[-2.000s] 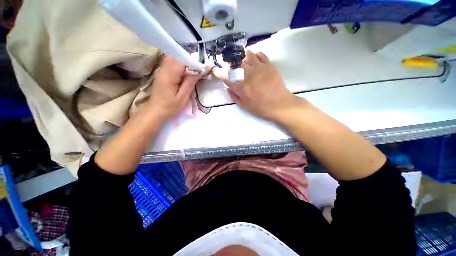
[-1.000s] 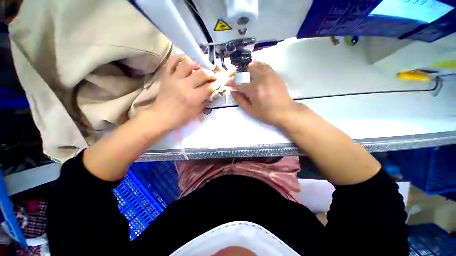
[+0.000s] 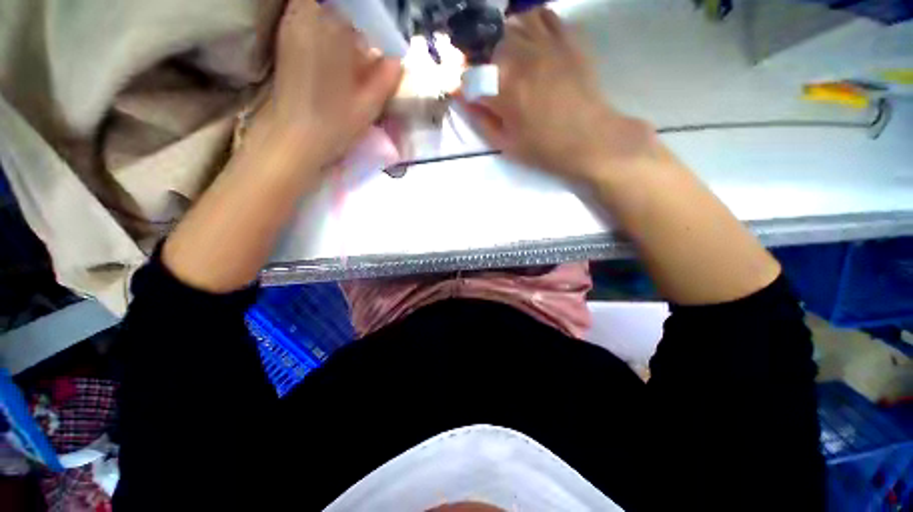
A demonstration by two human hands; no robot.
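Note:
The beige garment body [image 3: 180,110] lies heaped on the machine table to the left of my left hand. A small beige piece of it [image 3: 418,115] shows under the bright light at the needle area [image 3: 440,50], between my hands. Pale pink cloth [image 3: 365,160] shows below my left hand. My left hand [image 3: 325,85] is blurred, left of the needle, with its fingertips at the cloth. My right hand [image 3: 546,90] is blurred, right of the needle, its fingers near the cloth. Whether either hand grips the cloth is hidden by blur and glare.
A yellow-orange item [image 3: 836,94] lies on the machine bed at the right. A pale band [image 3: 450,258] runs along the table's front edge. Blue plastic crates show below the table [image 3: 285,335] and at the lower right [image 3: 861,435]. Checked cloth [image 3: 80,410] shows at the lower left.
The view has tilted down, so the machine head is mostly cut off at the top. My left hand has drawn away leftward from the needle since a second ago, and pink cloth shows more below it.

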